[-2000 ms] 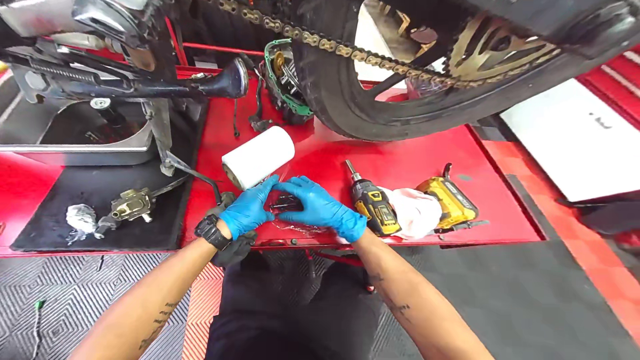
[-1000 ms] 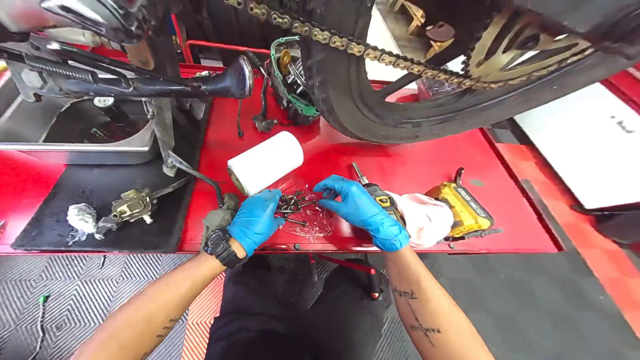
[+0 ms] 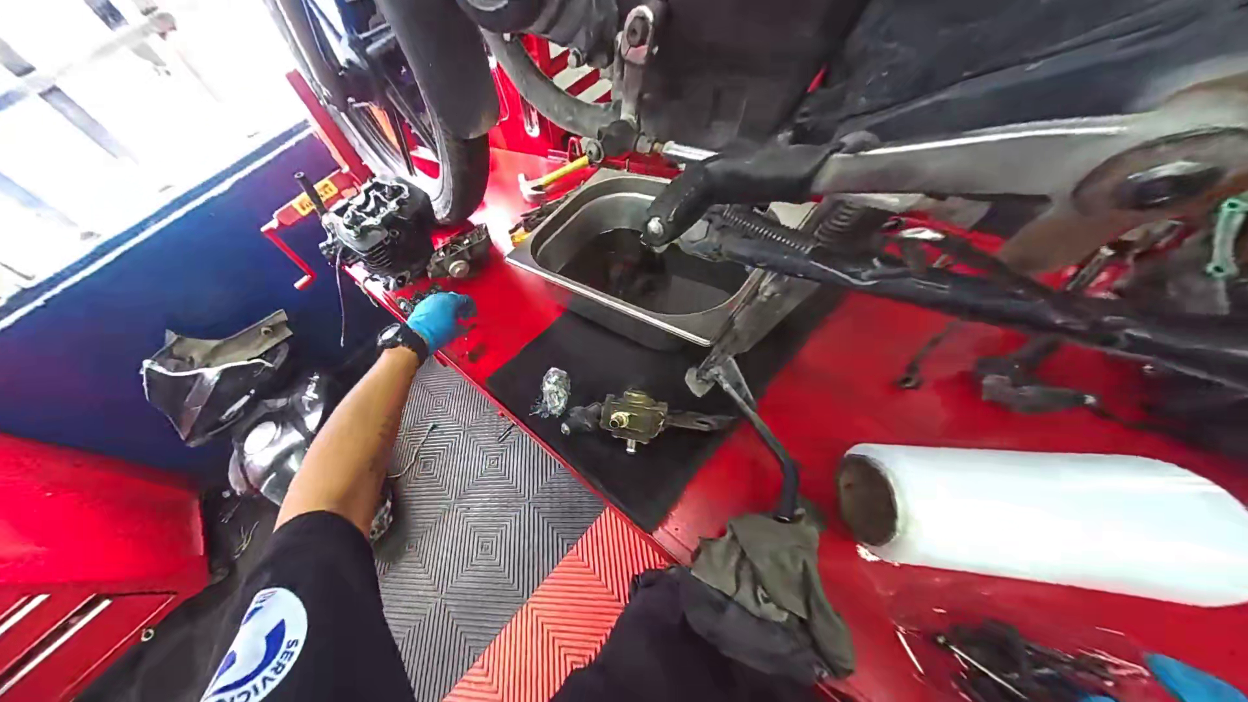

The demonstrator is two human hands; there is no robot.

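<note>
My left hand [image 3: 439, 319], in a blue glove, reaches to the far left end of the red lift platform, beside small dark metal parts and just in front of an engine cylinder block [image 3: 382, 234]. Its fingers are curled and hidden from above, so what they touch cannot be told. Of my right hand [image 3: 1188, 677] only a bit of blue glove shows at the bottom right corner, next to dark small parts [image 3: 1014, 663] on clear plastic film. Above them lies a white roll [image 3: 1043, 517]. A brass-coloured caliper-like part [image 3: 634, 416] rests on the black mat.
A steel pan [image 3: 624, 317] with dark liquid stands on the black mat [image 3: 624, 473]. The motorcycle's side stand [image 3: 770, 444] reaches down beside it. A grey cloth [image 3: 775, 585] hangs at the platform edge. A yellow-handled hammer [image 3: 561, 175] lies behind the pan; fairing pieces [image 3: 219, 361] are on the floor.
My left hand has left the small parts by the white roll and stretched far left along the platform. The view has swung left.
</note>
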